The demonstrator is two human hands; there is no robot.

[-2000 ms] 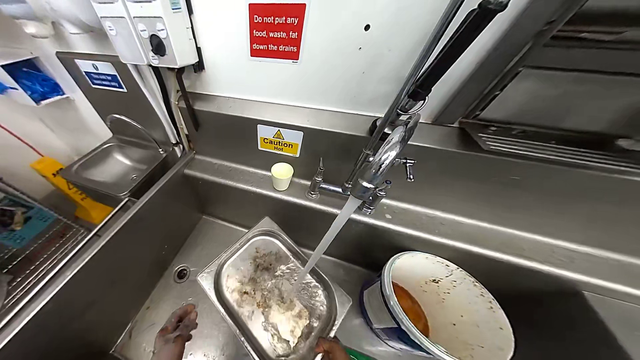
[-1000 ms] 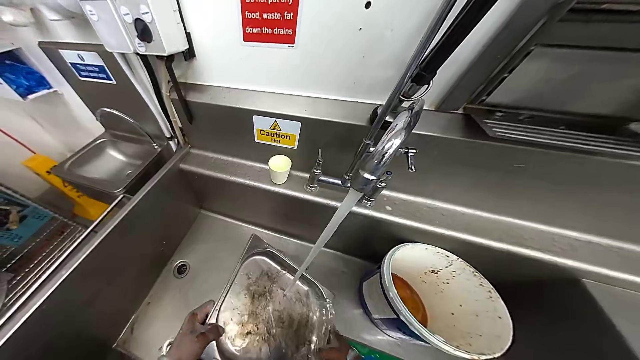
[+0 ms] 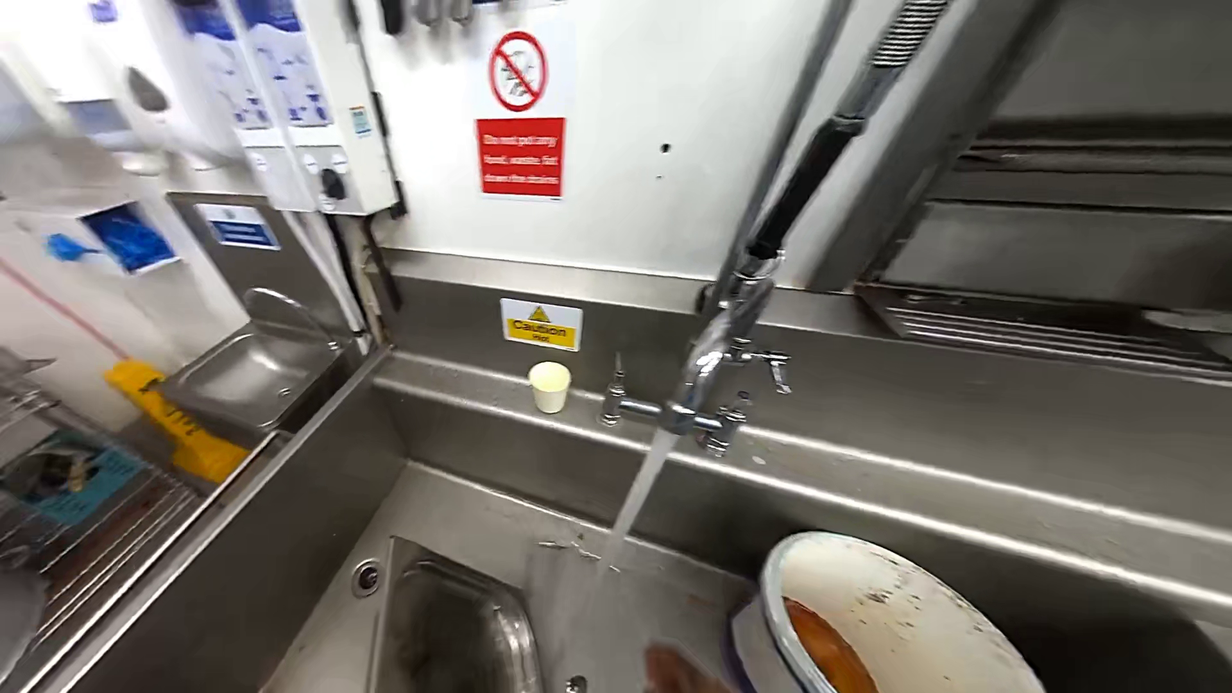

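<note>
A rectangular stainless steel pan (image 3: 452,626) lies tilted at the lower left of the sink, cut off by the frame's bottom edge. Water (image 3: 640,496) runs from the chrome mixer tap (image 3: 707,361) onto the sink floor, right of the pan. The blurred edge of my right hand (image 3: 679,669) shows at the bottom, between the pan and a white bucket (image 3: 890,597) with orange-brown residue inside; its fingers are not clear. My left hand is out of view, so whether it touches the pan is hidden.
A pale yellow cup (image 3: 550,387) stands on the sink ledge left of the tap. A drain hole (image 3: 367,577) lies left of the pan. A small hand basin (image 3: 255,375) and a yellow floor sign (image 3: 178,423) are beyond the sink's left wall.
The pan has moved left, out from under the running water. My left hand has left the view, and my right hand is apart from the visible part of the pan. The view has shifted.
</note>
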